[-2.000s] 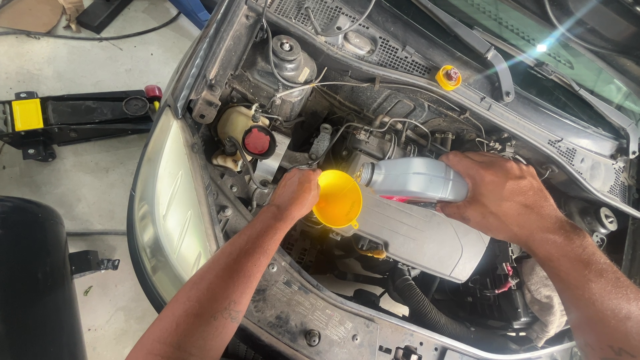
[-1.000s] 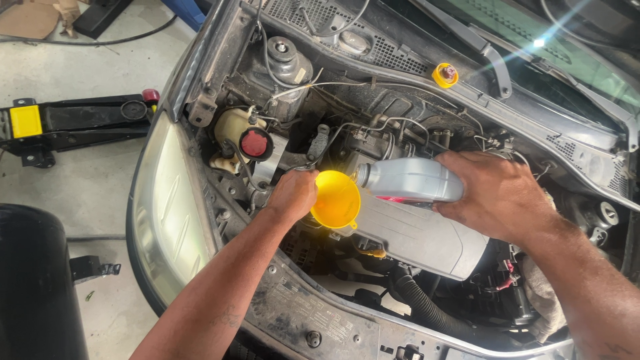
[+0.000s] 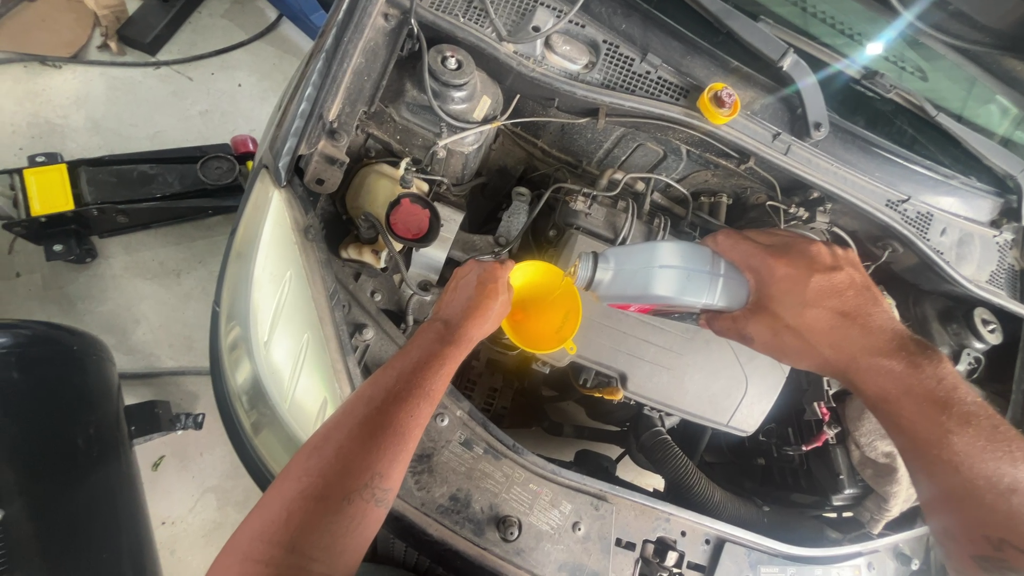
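My left hand grips the side of a yellow plastic funnel over the engine; its spout is hidden. Tilted on its side, a grey plastic oil bottle is held by my right hand, its open neck at the funnel's right rim. A thin stream of amber liquid runs from the neck into the funnel. Beneath them lies the grey engine cover. A yellow cap rests on the cowl edge. The dipstick's orange handle shows below the funnel.
A reservoir with a red-centred black cap stands left of the funnel, near the headlight. A ribbed black hose and a cloth lie lower right. On the floor at left are a trolley jack and a black tank.
The bottle and my right hand have shifted slightly left relative to the engine, and the bottle's neck is nearer the funnel's rim. My left hand stays on the funnel.
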